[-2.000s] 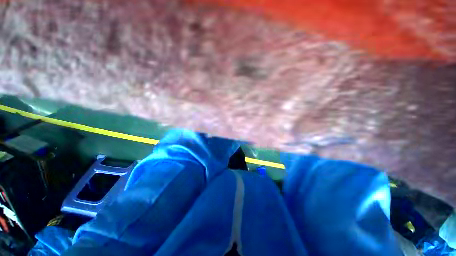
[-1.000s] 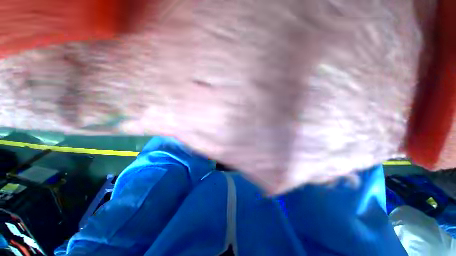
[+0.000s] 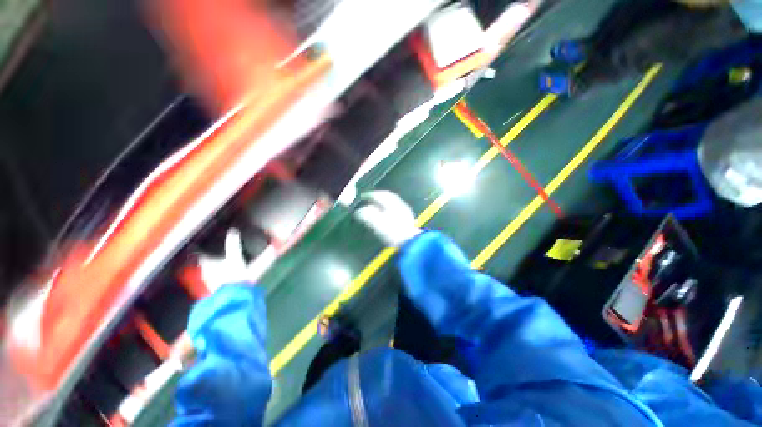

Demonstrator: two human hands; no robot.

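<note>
My left hand (image 3: 224,265), in a white glove, is at the lower rack tier, beside a red-orange edge. Its fingers are blurred, and whether it holds anything cannot be told. My right hand (image 3: 387,217), also white-gloved, is at the outer edge of the same tier, fingers bent towards it; its grip is unclear. A pale blurred surface (image 3: 284,210) shows between the hands. Above them, a long red-orange rim (image 3: 180,196) around a dark face lies on the upper tier, strongly blurred.
The green floor has yellow lines (image 3: 576,171) and a red line. A blue stool (image 3: 660,173) stands at the right. A black crate (image 3: 543,288) holds red-black units (image 3: 632,300) at lower right. Another person's blue shoes (image 3: 555,82) are at the upper right.
The view has swung from the close pink mat and my blue clothing to the rack's side and the floor. Both my gloved hands have come into view.
</note>
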